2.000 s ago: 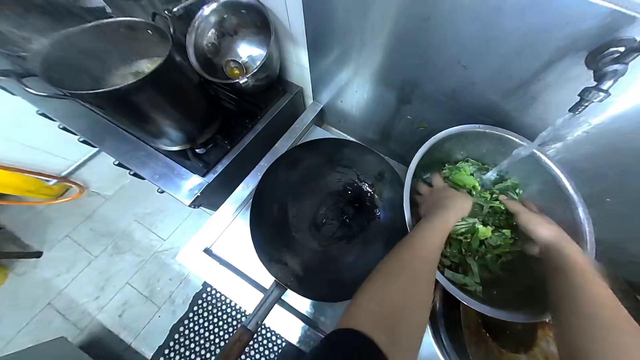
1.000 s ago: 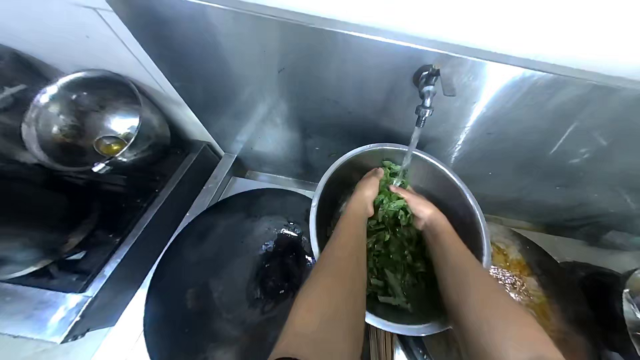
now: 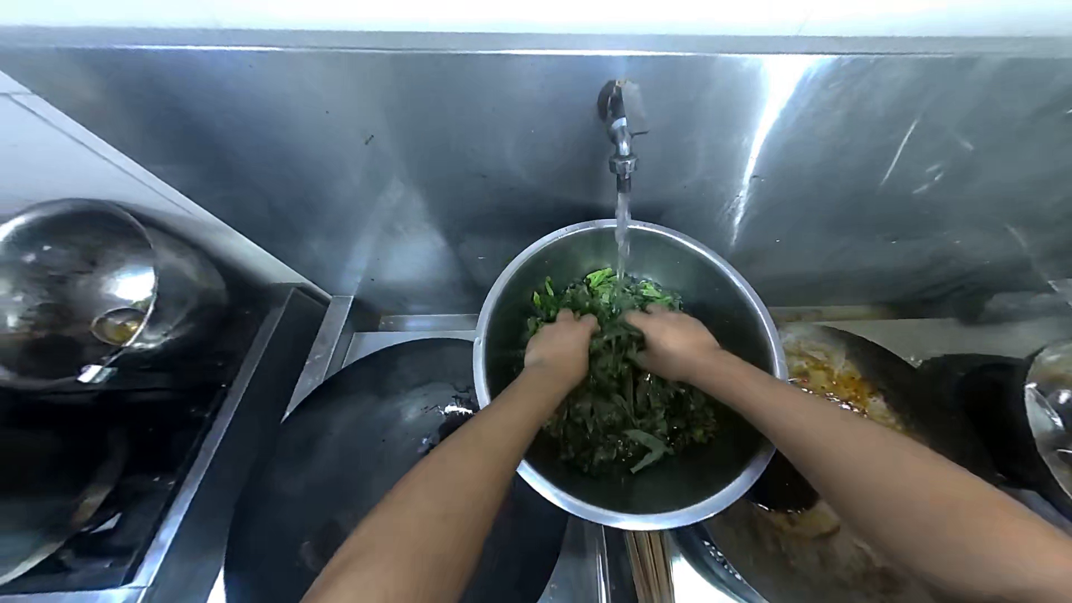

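A large stainless steel pot (image 3: 758, 335) holds leafy greens (image 3: 624, 419) in water, under a wall faucet (image 3: 621, 146) that is running. My left hand (image 3: 563, 347) presses into the leaves on the left, its fingertips hidden among them. Opposite it, my right hand (image 3: 674, 339) is also in the leaves, with its fingertips covered. The stream of water (image 3: 622, 230) falls just beyond and between both hands. Whether the fingers grip any leaves cannot be told.
A black wok (image 3: 335, 469) sits left of the pot, partly behind my left forearm. Food with reddish oil (image 3: 829, 381) lies in another pan at right. A steel bowl (image 3: 59, 285) with a ladle (image 3: 120, 325) stands far left. Wooden chopsticks (image 3: 650, 565) show below the pot.
The view has swung right and levelled. Both hands stay in the pot among the greens; a second ago they were closer together, gathering leaves near the stream, and now they are lower and apart.
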